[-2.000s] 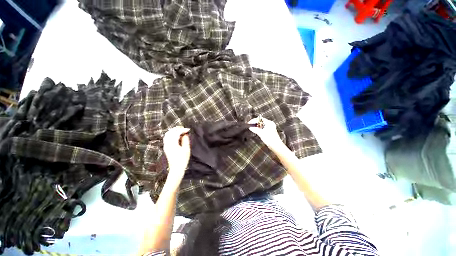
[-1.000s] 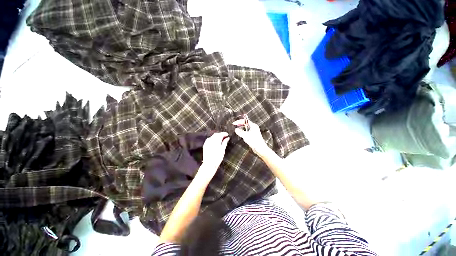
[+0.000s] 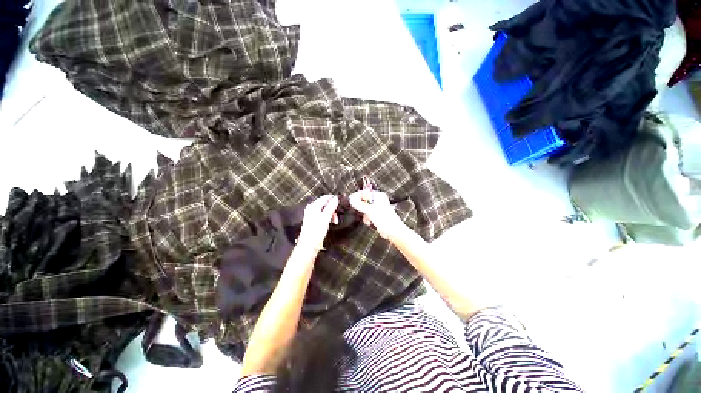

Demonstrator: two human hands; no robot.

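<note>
A dark brown plaid garment point(image 3: 246, 176) lies spread and rumpled in front of me. Its smooth dark purple-brown lining point(image 3: 250, 269) is turned out left of and below my hands. My left hand point(image 3: 316, 220) pinches the dark lining edge near the middle. My right hand point(image 3: 373, 211) is close beside it, fingers bent at the same dark fold. Small reddish, metallic-looking snips point(image 3: 367, 184) stick up from the right fingers, mostly hidden by them. The cloth between the fingertips is too small to make out.
A rounded plaid pile point(image 3: 177, 54) lies at the top left of the white table point(image 3: 350, 46). A darker pile point(image 3: 54, 246) with a plaid strip point(image 3: 77, 313) is at left. At right are a blue crate point(image 3: 530, 146), black cloth point(image 3: 584, 69) and a grey-green sack point(image 3: 622, 184).
Since two seconds ago, my hands have come together from wide apart, and the lining has spread out to the left. In the last second, both hands shifted slightly left. The view has also shifted.
</note>
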